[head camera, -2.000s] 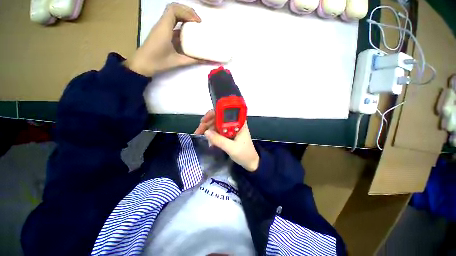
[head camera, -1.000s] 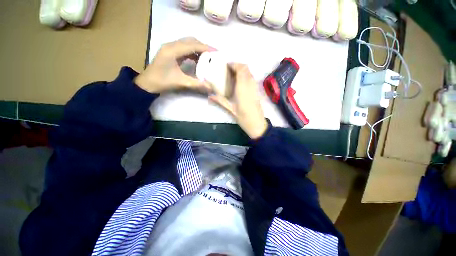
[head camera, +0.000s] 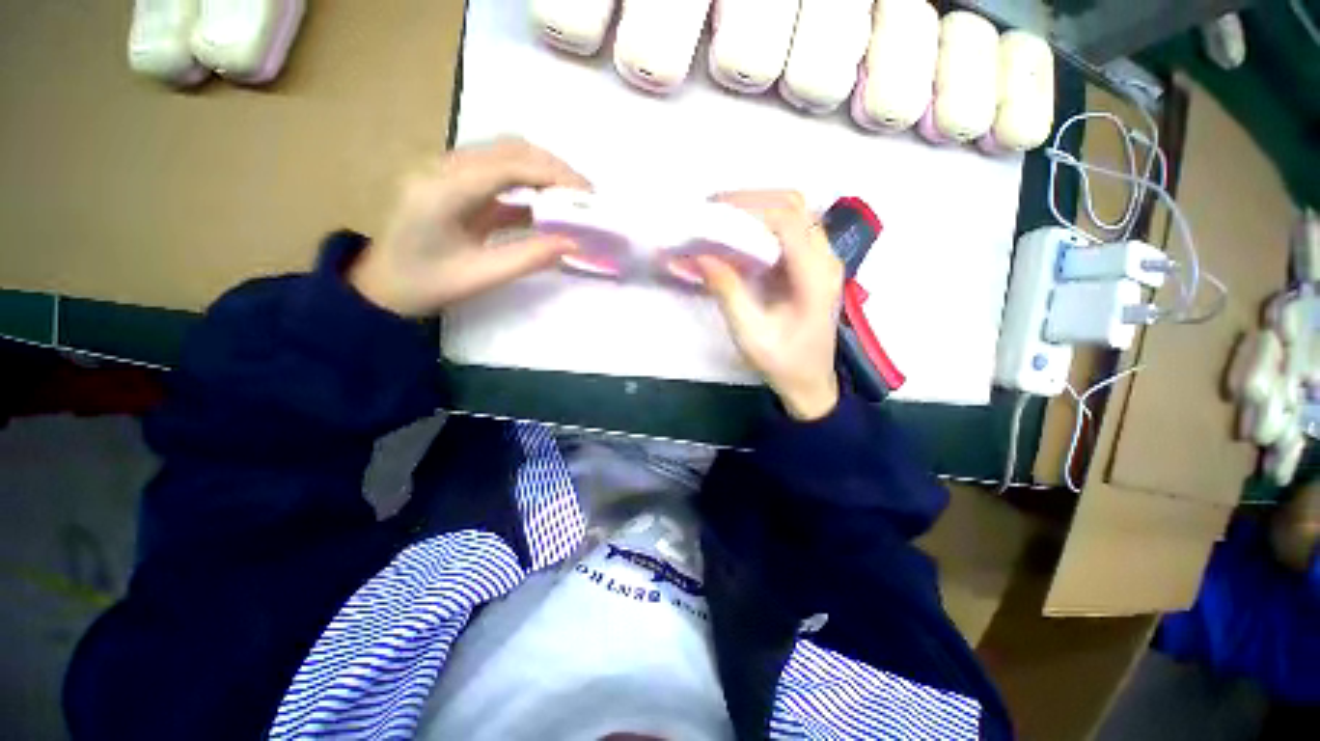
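My left hand holds one white and pink hand warmer half between thumb and fingers. My right hand holds another half. The two halves are close together over the white work sheet; glare and blur hide whether they touch. The red and black infrared thermometer lies on the sheet to the right, partly behind my right hand.
Several cream and pink hand warmers stand in a row along the sheet's far side. Two more lie on the cardboard sheet at left. A power strip with chargers and white cables is at right. A person's blue sleeve shows lower right.
The thermometer, held in my right hand two seconds ago, now lies on the sheet. The cream unit my left hand held is now in two halves, one in each hand.
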